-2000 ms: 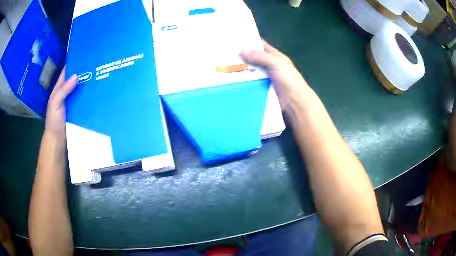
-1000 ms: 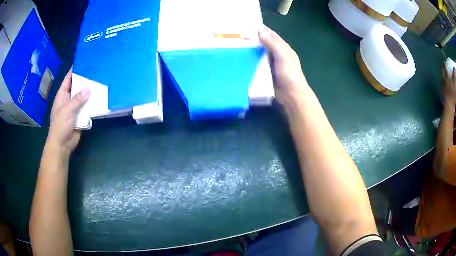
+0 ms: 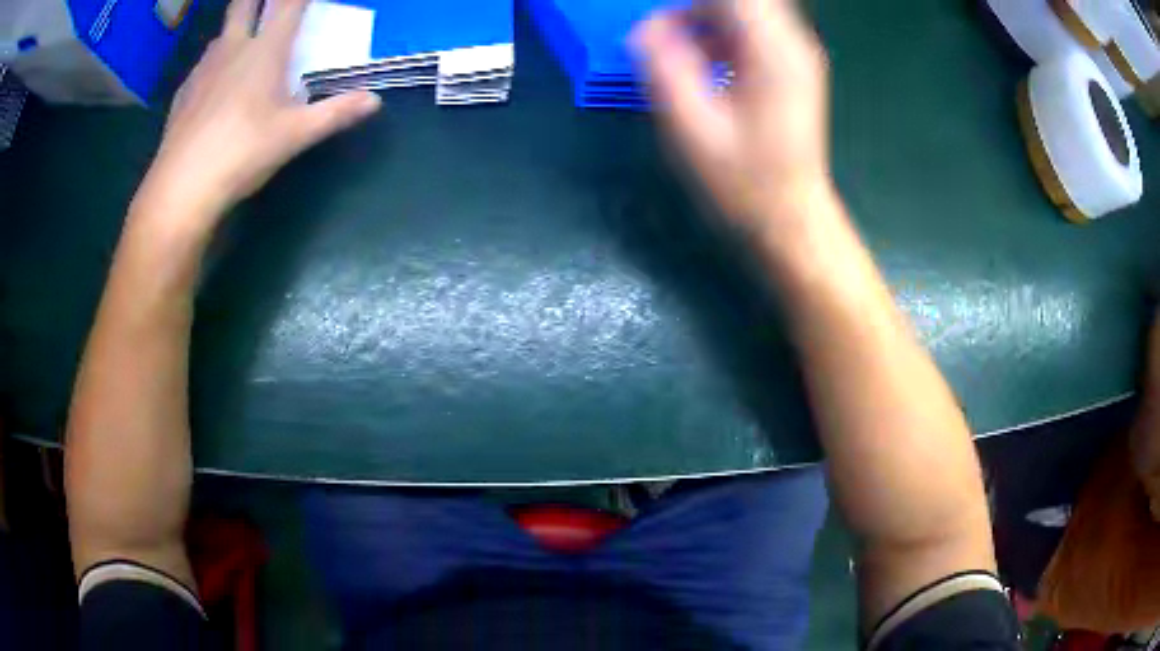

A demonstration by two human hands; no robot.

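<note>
Two neighbouring stacks of flattened cartons lie at the top edge of the view, mostly cut off. The left stack (image 3: 439,28) is blue with white flaps. The right stack (image 3: 600,45) shows blue flap ends. My left hand (image 3: 248,121) is at the left stack's front left corner, thumb spread from the fingers, fingertips near the picture's top edge. My right hand (image 3: 751,115) is blurred, over the right side of the right stack, thumb and fingers apart. I see nothing held in either hand.
An opened blue-and-white carton (image 3: 83,51) stands at the upper left. Round white units (image 3: 1081,134) with brown-gold bands are at the upper right on the green bench (image 3: 509,420). Part of another person in orange (image 3: 1107,547) shows at the lower right.
The two carton stacks have moved away from me to the top edge of the view. My hands were on their outer sides and now have their fingers apart, with nothing visibly gripped.
</note>
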